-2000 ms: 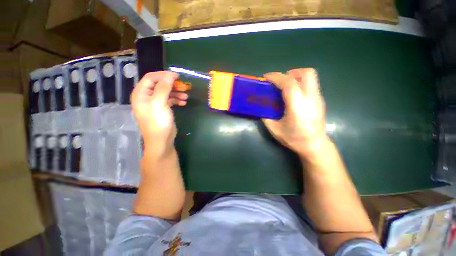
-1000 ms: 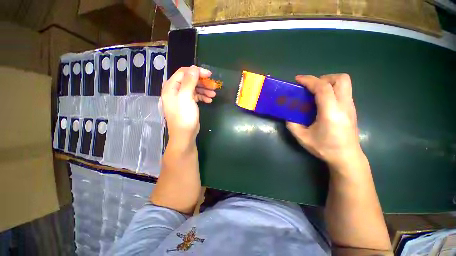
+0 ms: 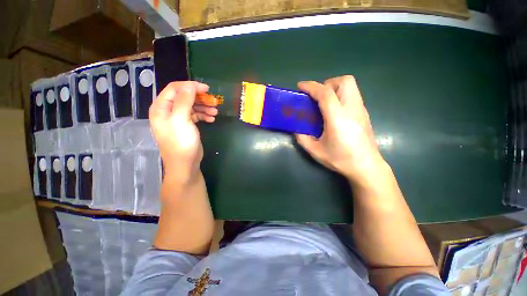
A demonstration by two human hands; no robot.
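Note:
My right hand (image 3: 346,124) is closed around the blue-purple body of the tape dispenser (image 3: 289,110), above the green mat. Its orange toothed end points left toward my left hand. My left hand (image 3: 180,110) pinches a small orange piece (image 3: 209,100) between thumb and fingers; it looks like printed tape, but I cannot tell for sure. Faint clear material seems to span the gap between the piece and the toothed edge. The dispenser and the orange piece do not touch.
A plain black slab (image 3: 171,58) lies at the bench's upper left. A left tray (image 3: 121,139) holds black units with white discs, with another translucent tray (image 3: 104,248) below it. Cartons (image 3: 92,23) stand at upper left. A carton with a tray (image 3: 488,260) is at lower right.
The camera view swung right and back. Both hands keep their holds. The bright white strip seen earlier between the left hand and dispenser no longer shows.

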